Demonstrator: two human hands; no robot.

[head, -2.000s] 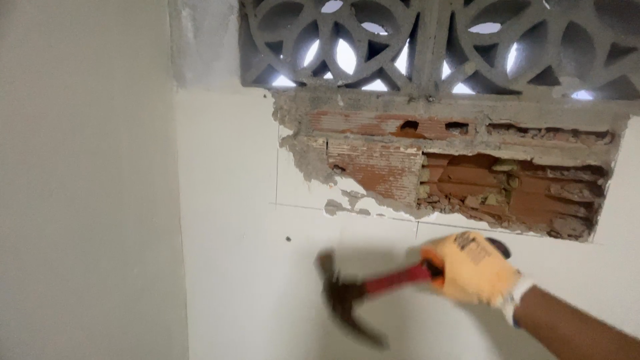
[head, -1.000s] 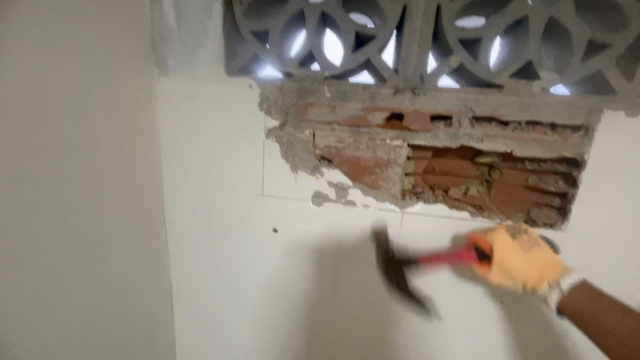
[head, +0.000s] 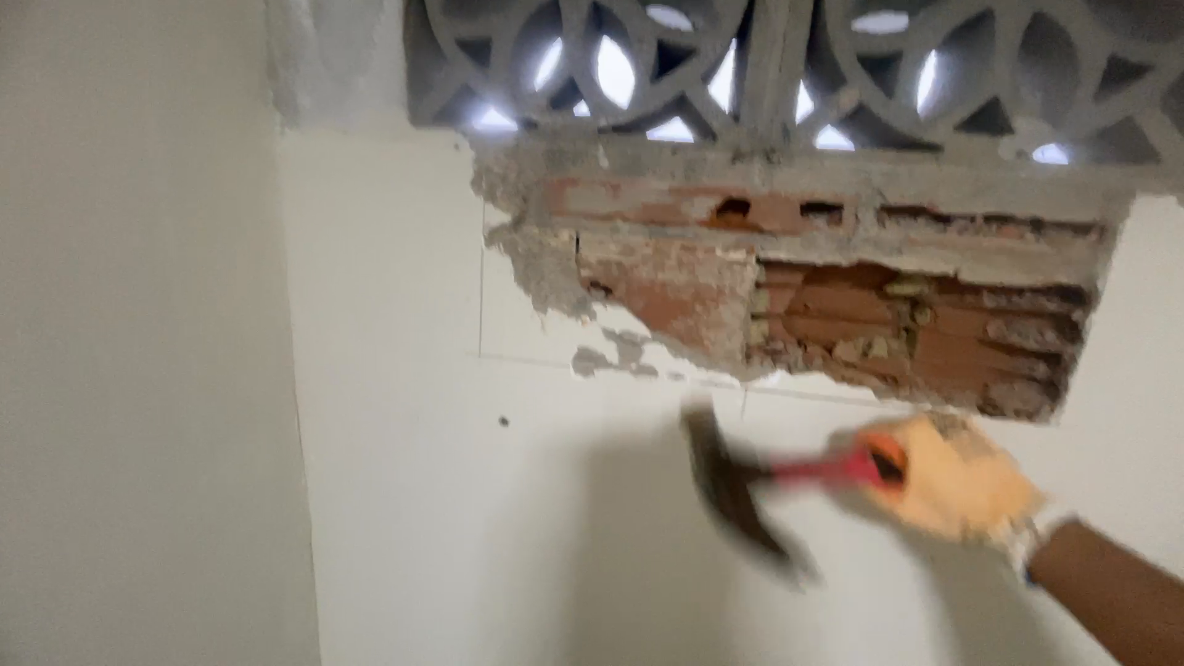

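Observation:
My right hand (head: 953, 476), in an orange work glove, grips the red handle of a claw hammer (head: 740, 486) at the lower right. The hammer is blurred; its head points left, one end up near the lower edge of the broken plaster, the claw down. Above it, the white wall (head: 398, 518) is opened to hollow red clay bricks (head: 675, 291), with grey mortar and ragged plaster around them. Deeper broken brick cavities (head: 860, 314) lie at the right. A thin pencil-like line runs along the left and below the opening. My left hand is out of view.
A decorative concrete breeze block screen (head: 768, 74) spans the top, with light coming through its openings. A plain side wall (head: 139, 324) meets the white wall at a corner on the left. A small dark hole (head: 504, 422) marks the white wall.
Against two seconds ago, my right hand and the hammer are farther right relative to the wall opening. The hammer stays in my grip, and the view has shifted slightly.

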